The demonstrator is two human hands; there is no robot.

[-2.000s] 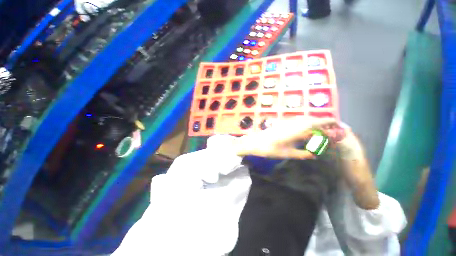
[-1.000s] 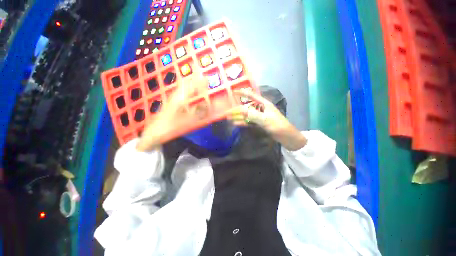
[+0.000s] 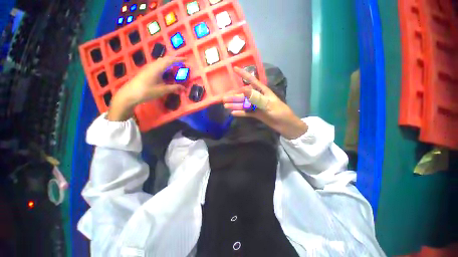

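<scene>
A red compartment tray (image 3: 150,119) lies tilted in front of my body. Dark cubes (image 3: 119,70) fill its left pockets. Lit white, blue, yellow and green-edged cubes (image 3: 212,54) sit toward the upper right. Two dark cubes (image 3: 197,92) are near the lower edge, left of an empty pocket. My left hand (image 3: 143,86) is over the tray, thumb and fingers around a blue-lit cube (image 3: 182,74). My right hand (image 3: 267,107), with a pale wrap on a finger, holds a blue-violet lit cube (image 3: 247,104) at the lower right corner. A greyish cube (image 3: 249,74) is partly behind its fingers.
A second loaded tray (image 3: 143,7) shows beyond the held tray. Red trays (image 3: 437,75) lie on the right green bench behind a blue rail (image 3: 370,100). A tape roll (image 3: 56,191) is at the left. A crumpled yellowish piece (image 3: 431,161) lies on the right bench.
The view has turned toward the right bench and the tray appears further left and higher. My left hand has moved left and now holds a blue-lit cube. My right hand's fingers have spread.
</scene>
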